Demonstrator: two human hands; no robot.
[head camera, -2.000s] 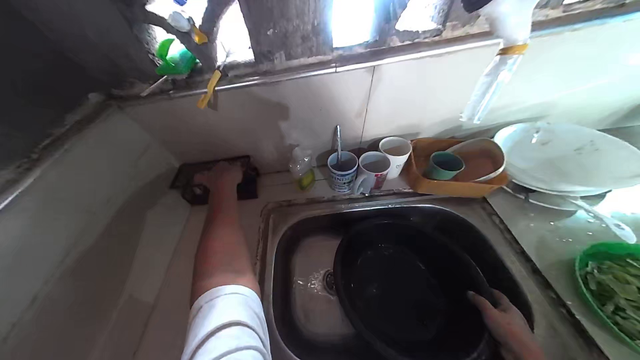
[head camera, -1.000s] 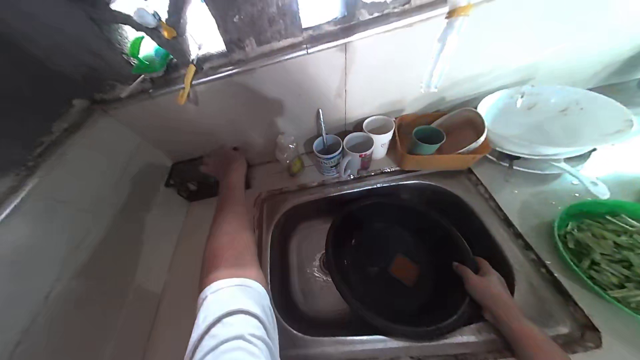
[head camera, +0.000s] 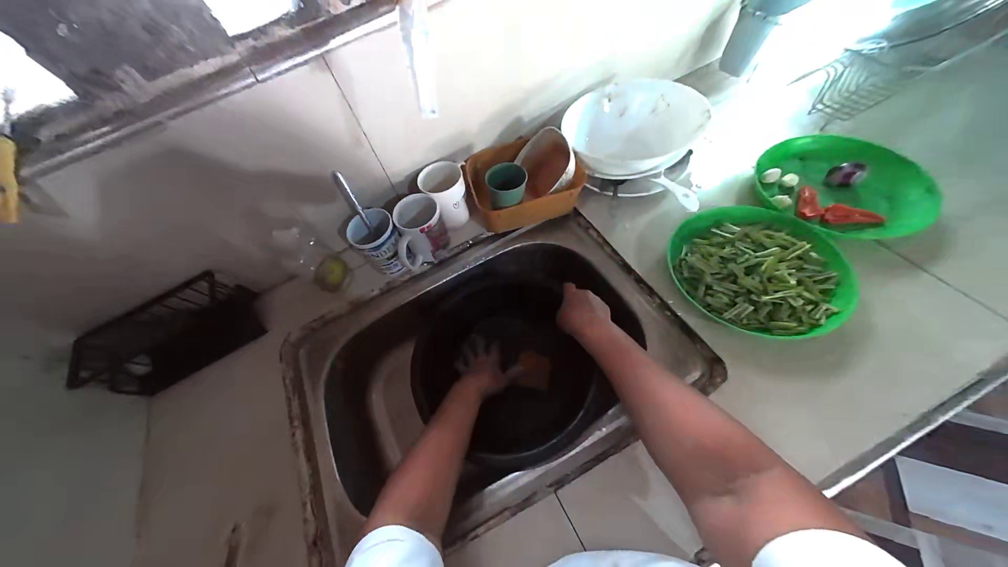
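A round black basin stands in the stainless steel sink. My left hand is inside the basin with its fingers spread, over the bottom and holding nothing. Just right of its fingertips lies a small orange-brown piece, perhaps a sponge. My right hand is closed on the basin's far right rim; its fingertips are partly in shadow.
Behind the sink stand mugs, an orange tub with cups and a clear bottle. A black wire rack is at left. Rightward are a white pan, cut green vegetables and a green plate.
My left hand has moved from the black rack into the basin. The orange-brown piece shows in the basin one second ago, not two seconds ago. The view has swung right.
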